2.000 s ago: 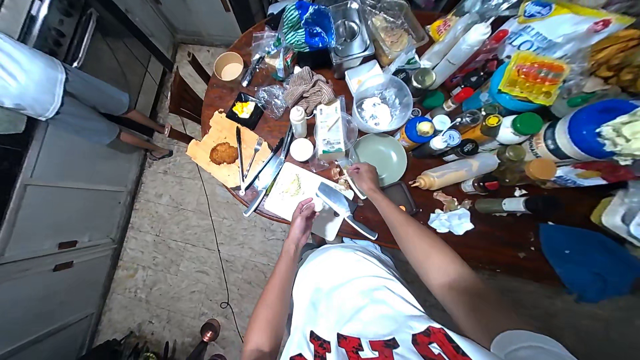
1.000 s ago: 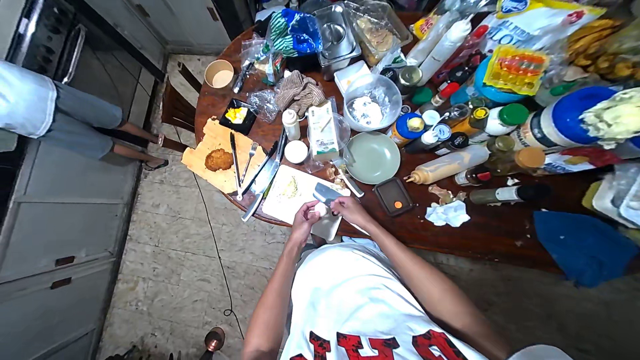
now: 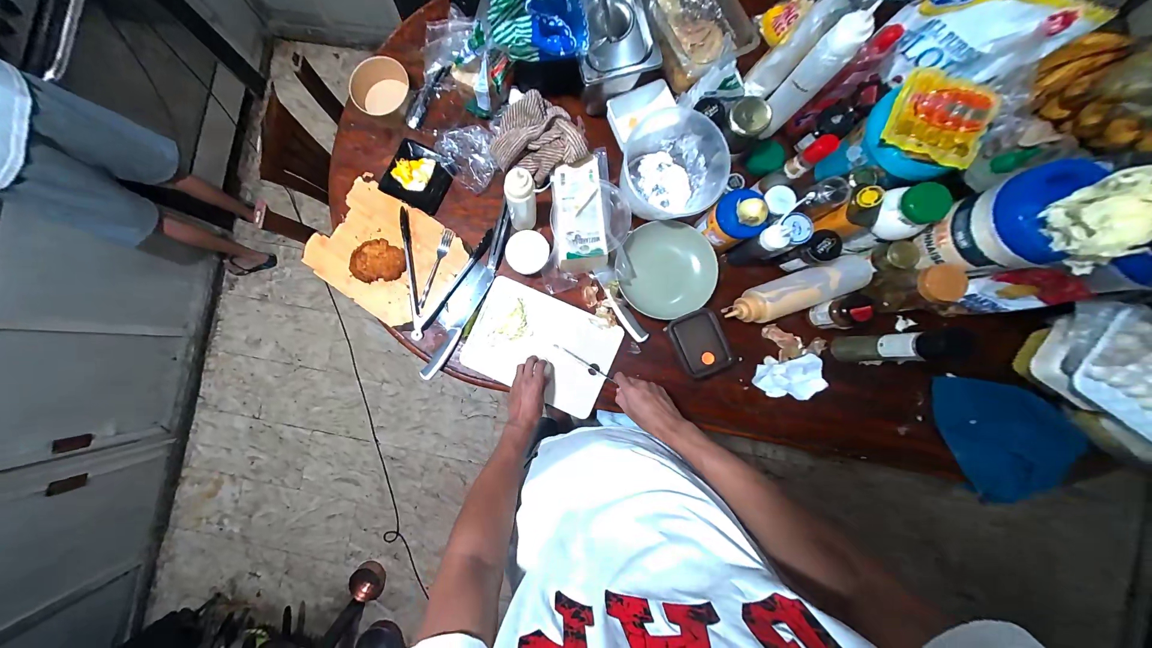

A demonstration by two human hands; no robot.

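Note:
My right hand [image 3: 643,402] grips a kitchen knife [image 3: 585,361] at the right edge of a white cutting board [image 3: 560,342]; the blade points left across the board, seen nearly edge-on. My left hand [image 3: 529,393] rests at the board's near edge, fingertips down on it; whether something small lies under them I cannot tell. Pale green chopped bits [image 3: 513,321] lie on the upper left of the board. A second, white-handled knife [image 3: 623,312] lies beyond the board's right corner. To the right sits a small dark tray [image 3: 700,344] with an orange round piece in it.
A green-grey plate [image 3: 669,270], a clear bowl [image 3: 675,164] with white contents and a carton [image 3: 579,214] stand beyond. Left are a fried patty [image 3: 377,260] on brown paper, a fork [image 3: 437,266] and more knives. Bottles crowd the right. Another person's legs [image 3: 99,162] are at far left.
My right hand has moved down to the board's right edge, and the knife blade now lies low over the board. My left hand has shifted left and flattened at the near edge.

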